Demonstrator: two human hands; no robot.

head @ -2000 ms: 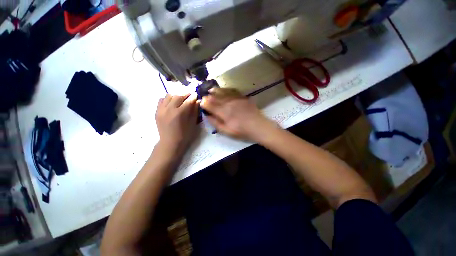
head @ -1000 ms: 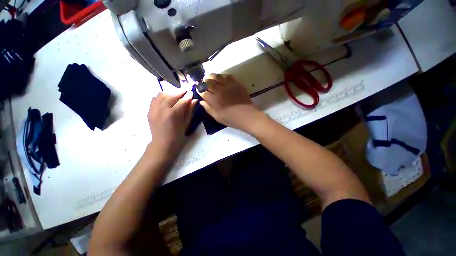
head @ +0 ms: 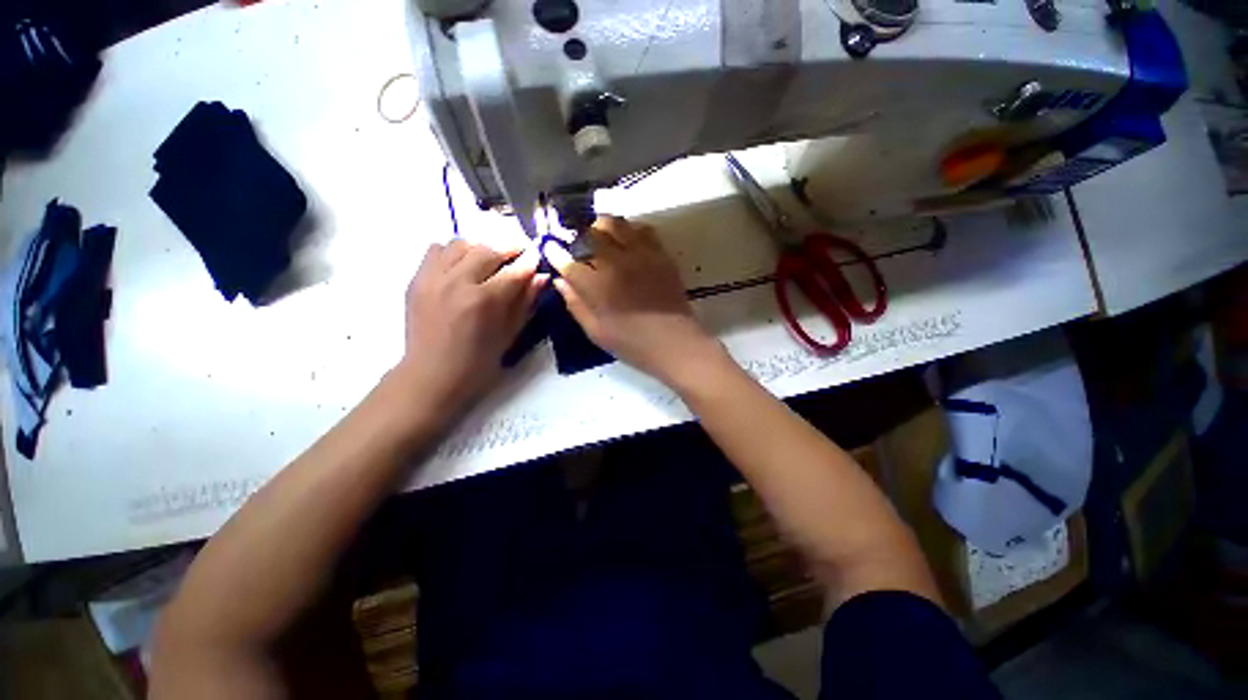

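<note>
A dark fabric panel (head: 580,342) lies under my hands on the white table, in front of the presser foot (head: 546,226). My left hand (head: 472,308) grips its left side, fingertips close to the needle. My right hand (head: 632,294) grips its right side, thumb and fingers by the presser foot. My fingertips nearly meet and hide the panel's upper end. The white sewing machine head (head: 657,82) stands over the work, its light shining on the fingertips.
A stack of dark panels (head: 230,203) lies left of the needle. A messy pile of narrow strips (head: 62,312) is at the far left. Red-handled scissors (head: 817,290) lie right of my right hand. A white piece with dark bands (head: 1013,451) is below the table at right.
The view has shifted, showing more of the machine's blue end. Compared with the oldest frame, more of the dark panel shows below my hands; since the last one, both hands have barely moved.
</note>
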